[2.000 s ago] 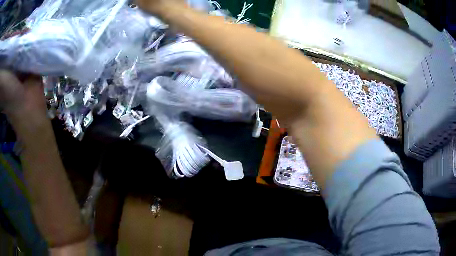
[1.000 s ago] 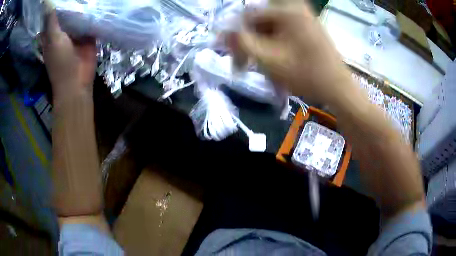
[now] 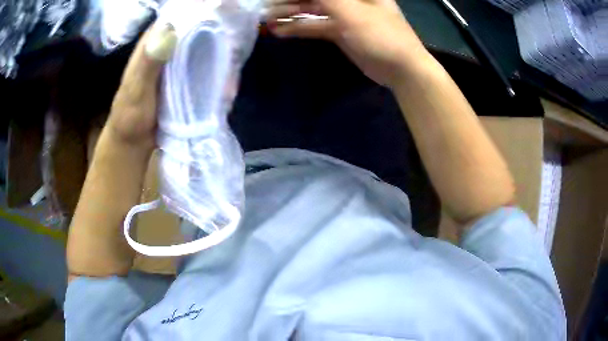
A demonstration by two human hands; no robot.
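Note:
A coiled white cord bundle in clear plastic hangs upright at the upper left, with one cord loop sticking out at its lower end. My left hand holds it from the left side, with a pale wrap on the thumb. My right hand is at the top, to the right of the bundle, cut off by the upper edge. Its fingers reach toward the plastic's right side, near a thin shiny item. Whether it grips anything is unclear.
More plastic-wrapped cords lie at the upper left. A slim tool with a metal shaft lies at the upper right, beside stacked white housings. Brown cardboard boxes stand below the bench at right and left.
The view has tilted down toward the wearer's body. The orange fixture and parts tray are out of view. A single cord bundle is now in my left hand, close to the body.

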